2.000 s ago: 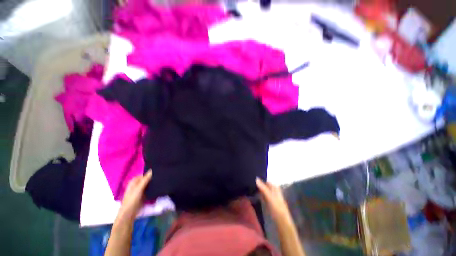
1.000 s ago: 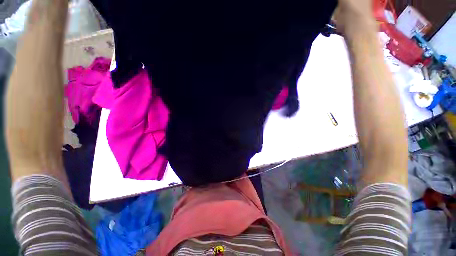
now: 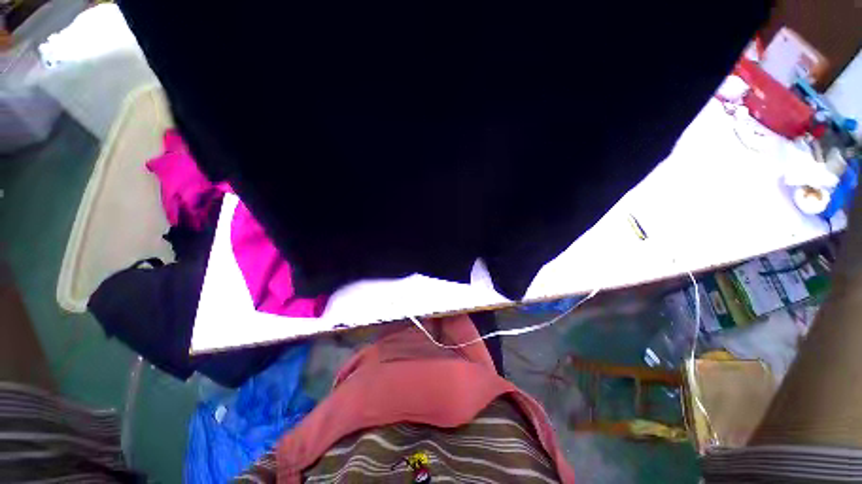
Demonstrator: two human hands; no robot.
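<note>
A black garment hangs spread out close in front of the camera and fills the upper middle of the view. Its lower edge comes to an uneven point above the front edge of the white table. Both my hands are outside the picture; only blurred parts of my forearms and striped sleeves show at the lower left and lower right. Magenta cloth shows from under the garment on the left of the table.
A beige tub stands left of the table, with magenta and black cloth beside it. A small yellow-and-dark tool lies on the table at right. White cord hangs at the front edge. A stool and blue plastic are below.
The black garment has spread wider and covers more of the view. My forearms have moved outward and down to the picture's sides. More of the tub shows.
</note>
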